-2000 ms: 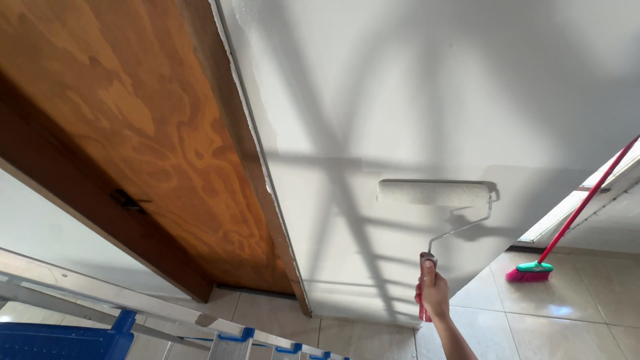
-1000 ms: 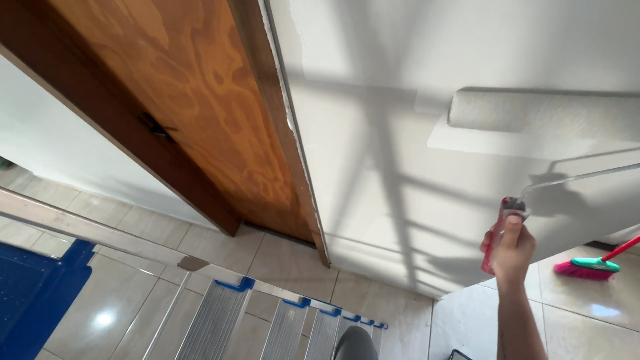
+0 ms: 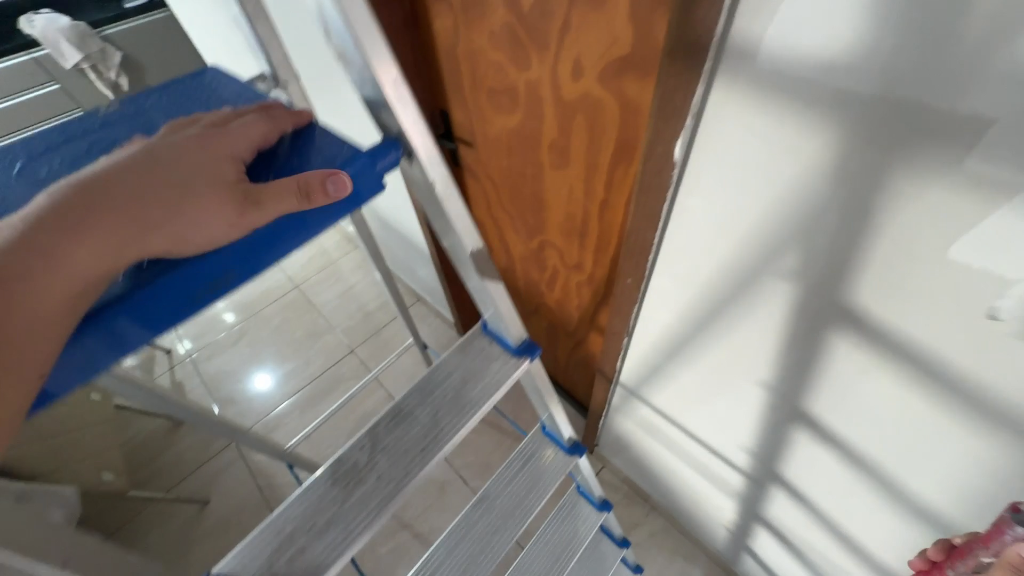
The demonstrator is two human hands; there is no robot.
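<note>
My left hand (image 3: 200, 176) rests palm down on the blue plastic top platform (image 3: 200, 280) of an aluminium stepladder, its thumb lying near the platform's edge. At the lower right corner, my right hand (image 3: 944, 552) is partly in view, closed on the red handle of a paint roller (image 3: 988, 540). Only the roller's white end (image 3: 1004, 304) shows at the right edge, by the wall; the rest of it lies outside the view. Brighter white patches mark the pale wall (image 3: 720, 320) there, with shadows of the ladder across it.
Ribbed ladder steps (image 3: 384, 448) with blue end caps run down below the platform. A brown wooden door (image 3: 552, 160) with a dark handle (image 3: 452, 140) stands behind the ladder's rail. Glossy floor tiles (image 3: 320, 304) lie below. A white cloth (image 3: 68, 48) hangs at a counter, upper left.
The view has swung left toward the ladder. My left hand, not seen earlier, is now on the blue platform. My right hand and the roller now sit at the right edge.
</note>
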